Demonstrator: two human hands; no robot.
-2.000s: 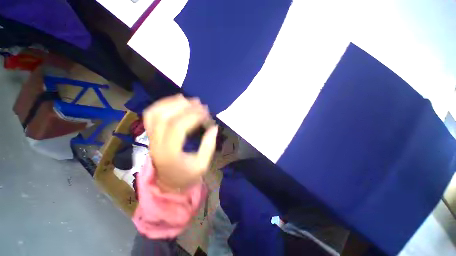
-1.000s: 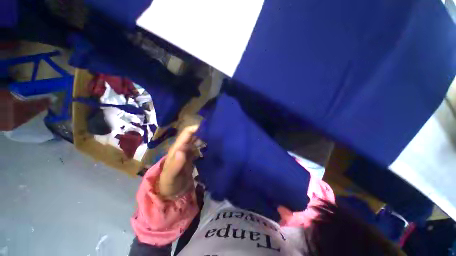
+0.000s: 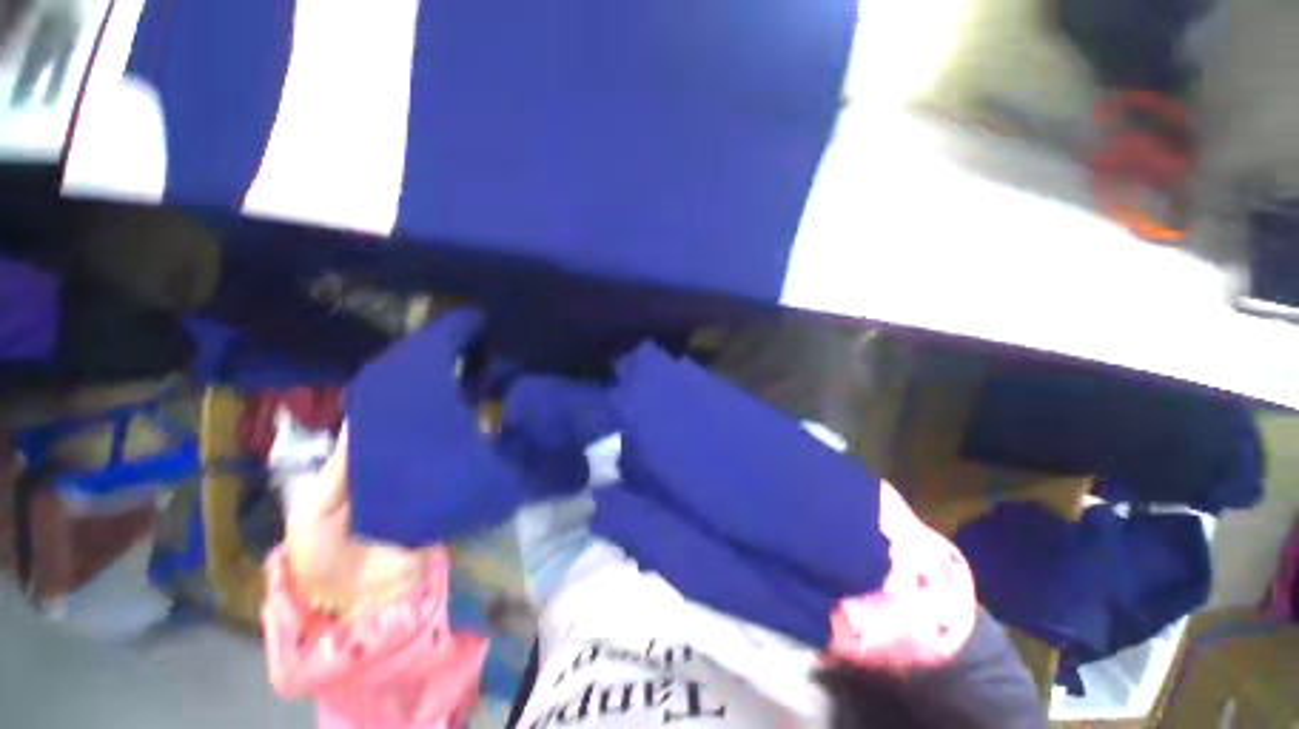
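Note:
My left hand [image 3: 331,524], in a pink sleeve cover, holds a navy cloth piece [image 3: 428,434] over my lap; the cloth hides most of its fingers. Another navy cloth [image 3: 741,491], folded, lies across my lap and against my right sleeve cover [image 3: 919,584]. My right hand is hidden by this cloth. The two navy areas meet or overlap near the middle; I cannot tell if they are joined. A large navy panel [image 3: 613,143] lies flat on the white table, with a narrower navy panel [image 3: 221,100] to its left.
The white table edge [image 3: 1026,306] runs across in front of me. Blurred orange-handled shears [image 3: 1140,164] and a dark pale-rimmed object [image 3: 1282,257] lie at the right. A scrap box [image 3: 224,491] stands below left. Navy cloth [image 3: 1097,570] fills a white container [image 3: 1140,677] below right.
The view has swung right, bringing the shears into sight. My left hand, earlier without visible cloth, now holds a navy piece. The lap cloth is folded, and my right fingers are no longer visible.

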